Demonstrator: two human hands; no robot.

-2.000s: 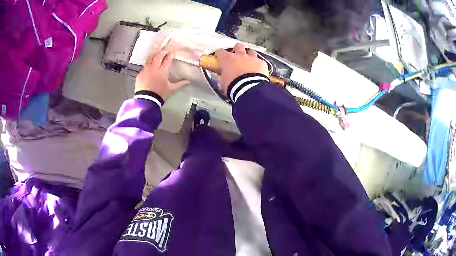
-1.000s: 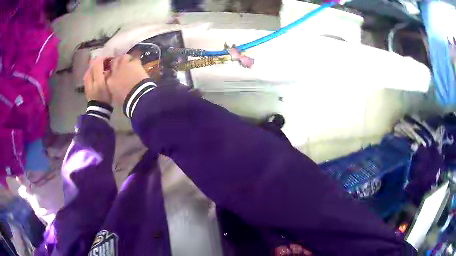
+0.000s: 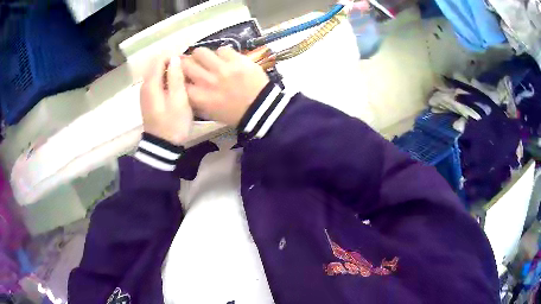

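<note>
My right hand (image 3: 222,83) is closed around the handle of the steam iron (image 3: 228,35), whose dark, silver-edged body shows beyond the hand. My left hand (image 3: 165,98) is right beside it, its fingers touching the front of the right hand; whether it grips the iron too is hidden. The iron is over the long pale pressing board (image 3: 83,139). A blue hose (image 3: 302,27) and a yellow coiled line (image 3: 311,40) run from the iron to the upper right. No separate garment piece can be told apart on the washed-out board.
A blue crate (image 3: 44,53) is at the upper left. Another blue crate (image 3: 436,142) is at the right, beside a dark cloth heap (image 3: 489,136). Light-blue cloth (image 3: 465,21) hangs at the upper right. A pale flat panel (image 3: 509,214) leans at the far right. Blurred magenta cloth is at the left edge.
The view has turned and shifted. My left hand has left the pale cloth and come against my right hand at the iron. The pink garments have mostly gone out of view.
</note>
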